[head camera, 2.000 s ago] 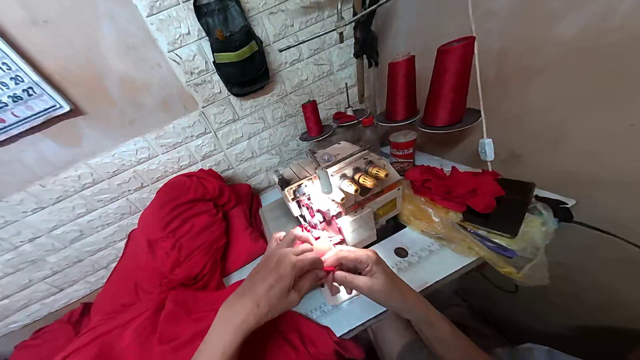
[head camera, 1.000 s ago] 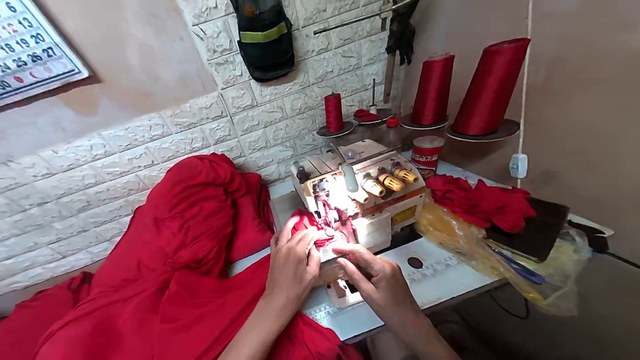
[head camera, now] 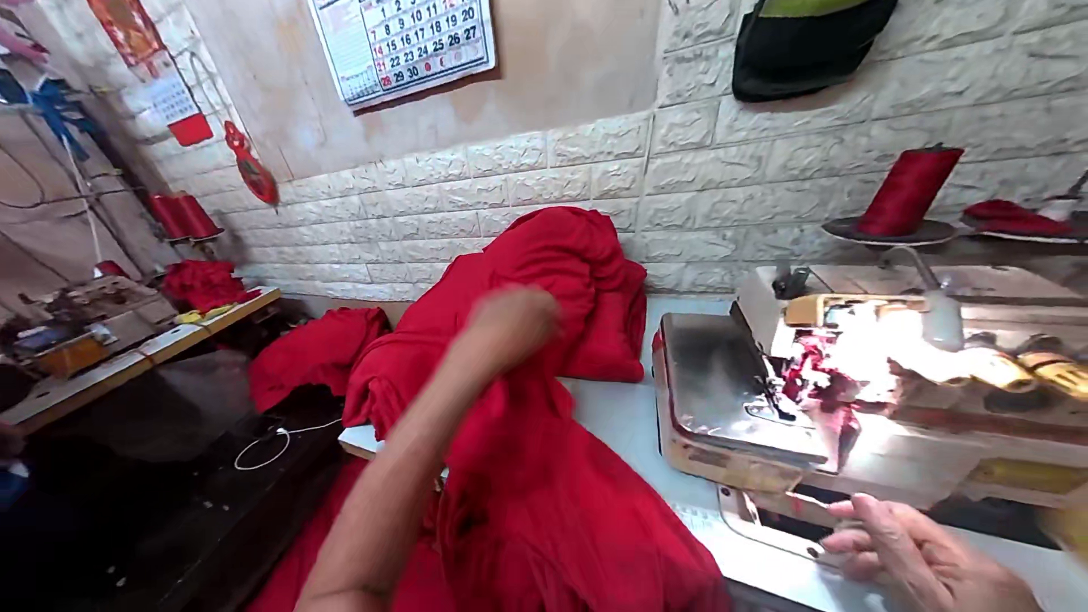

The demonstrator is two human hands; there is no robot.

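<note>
My left hand, blurred, is over the heap of red fabric at the centre; its fingers are hidden, so its hold on the cloth cannot be made out. Red cloth hangs below it over the table's front edge. At the lower right, my right hand is beside the front of the overlock sewing machine, fingers partly curled near a small pale strip. The machine's lamp lights the needle area, where red scraps or threads show. A flat metal plate forms the machine's left side.
A red thread cone stands behind the machine. The white tabletop shows between fabric and machine. Another red cloth pile lies farther left, near a second worktable with a sewing machine. A white cable loops at the lower left.
Both hands were together at the needle area; my left hand has moved left to the fabric heap, and my right is now apart at the machine's front. The view has swung left.
</note>
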